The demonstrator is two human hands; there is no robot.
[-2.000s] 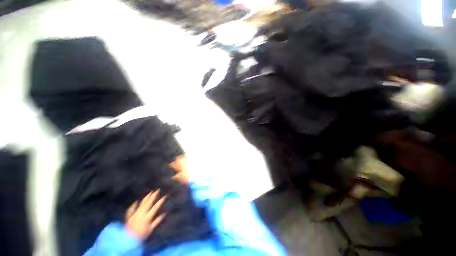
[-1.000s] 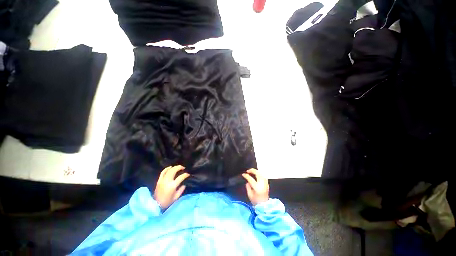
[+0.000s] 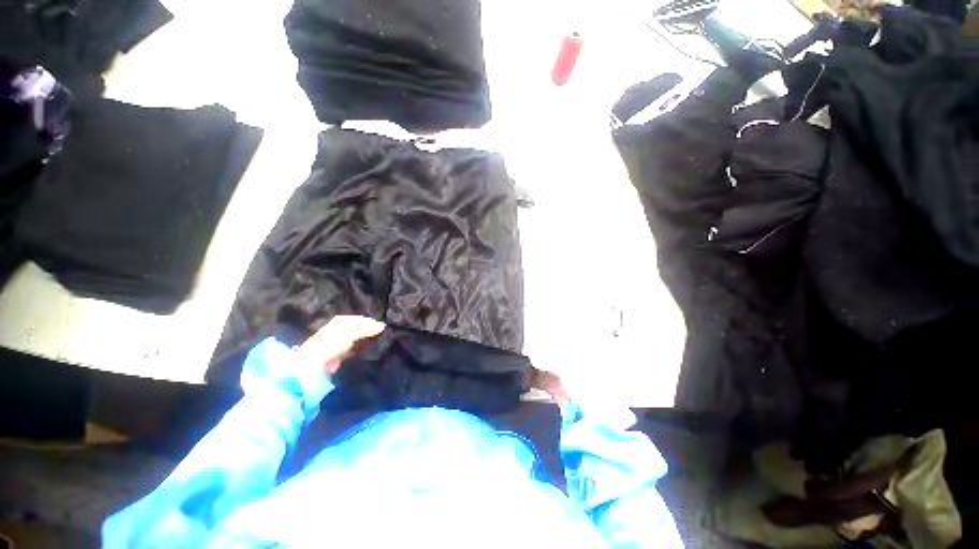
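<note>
The black garment [image 3: 429, 236] lies on the white table in front of me, its shiny, wrinkled side up. Its pale waistband strip [image 3: 386, 131] is at the far end, with a tiny label at the centre. A matt black band of cloth [image 3: 440, 370] is turned up across its near end. My left hand [image 3: 341, 339] holds the left part of this band, fingers on top. My right hand [image 3: 548, 384] is at the band's right end, its fingers partly hidden by the cloth.
A folded black stack [image 3: 392, 59] lies beyond the garment. A folded black pile [image 3: 140, 204] is at left. A red spool [image 3: 567, 58] stands beyond at right. A large black heap [image 3: 891, 204] covers the right side, with a beige cloth [image 3: 925, 499] hanging below. A purple-and-white item [image 3: 38, 94] is far left.
The garment's near edge has been lifted and turned up, showing a matt band. My left hand has moved up and slightly left with it. The view has shifted a little.
</note>
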